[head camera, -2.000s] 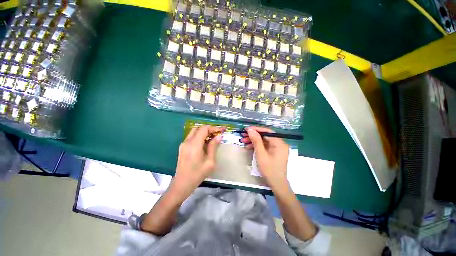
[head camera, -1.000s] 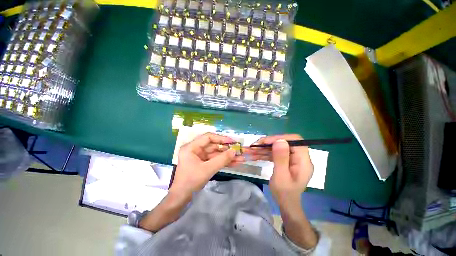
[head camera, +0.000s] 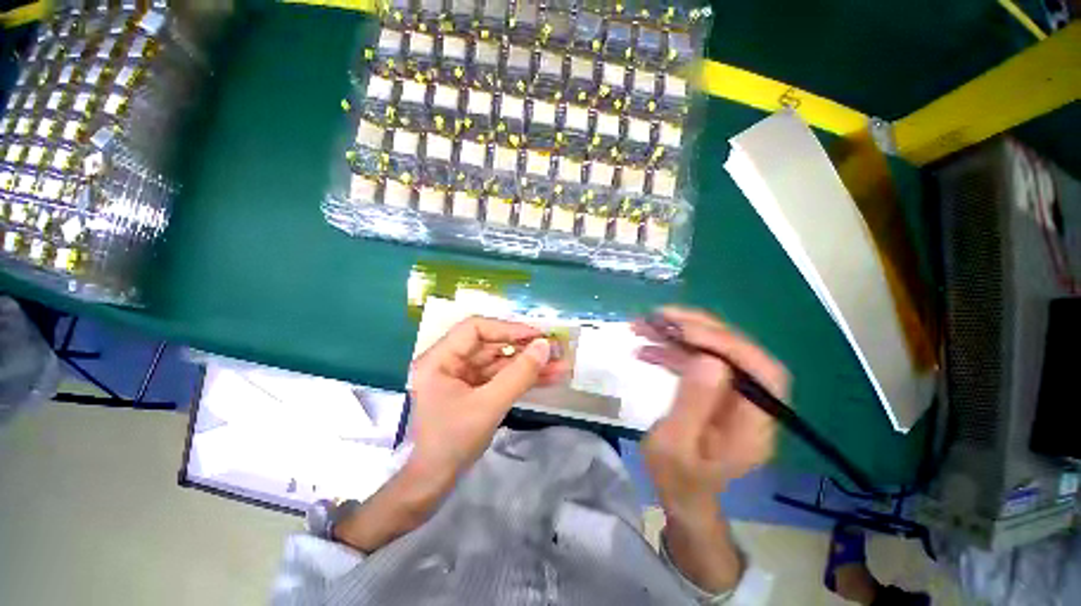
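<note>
My left hand (head camera: 474, 376) pinches a small electronic module (head camera: 554, 346) between thumb and fingers, above the white strip; the fingers hide most of it. My right hand (head camera: 721, 397), slightly blurred, holds the black tweezers (head camera: 776, 408), which slant down to the right. The tweezer tips are too blurred to tell whether they hold anything. The right hand is apart from the module. The adhesive sheet (head camera: 605, 361) lies under both hands, white with a grey part near its front edge. A transparent yellow film (head camera: 474, 279) lies just beyond its left part.
A clear blister tray (head camera: 510, 243) with rows of modules is ahead. More trays (head camera: 83, 166) are at the left. Spare white sheets (head camera: 818, 255) and an amber film (head camera: 891, 255) lie at right, near a grey metal box (head camera: 990, 308). A box of white papers (head camera: 296, 432) is below the bench edge.
The hands were close together near the yellow film, then over the strip. Now my right hand has moved right, away from the module, and the tweezers have swung from level to slanting.
</note>
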